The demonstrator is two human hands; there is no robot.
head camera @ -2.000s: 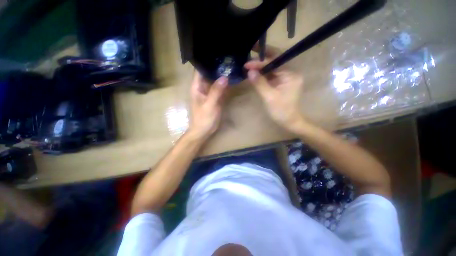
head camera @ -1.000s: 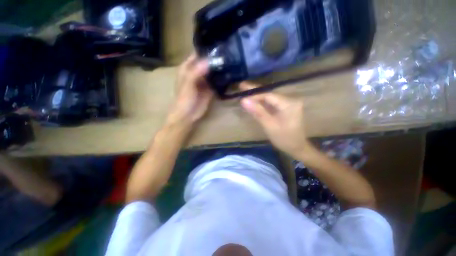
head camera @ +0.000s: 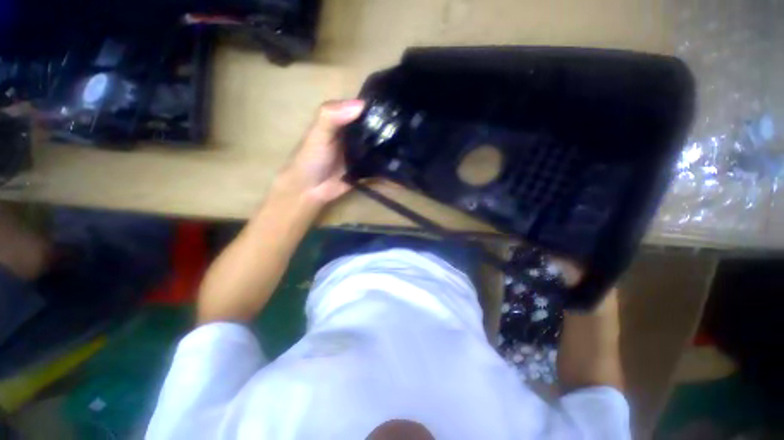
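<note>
A black plastic housing [head camera: 550, 94] is held above the bench, its open inside facing me, with a round opening and a dotted grille patch. A shiny round part [head camera: 381, 125] sits at its narrow left end. A thin black bar runs along its near side. My left hand [head camera: 322, 150] grips the narrow end, thumb on top. My right hand [head camera: 569, 271] is at the lower right corner, mostly hidden behind the housing; only some fingers show, blurred.
Other black housings [head camera: 176, 90] lie at the left, one with a bright disc [head camera: 96, 88]. Shiny clear dimpled plastic [head camera: 731, 172] lies at the right. A cardboard box [head camera: 658, 322] with white discs [head camera: 526, 344] is below the bench edge. Part of another person's arm [head camera: 19, 245] shows at far left.
The housing has turned from showing its underside to its open inside, and its wide end has swung right and nearer. My right hand has moved from the narrow end to the lower right corner.
</note>
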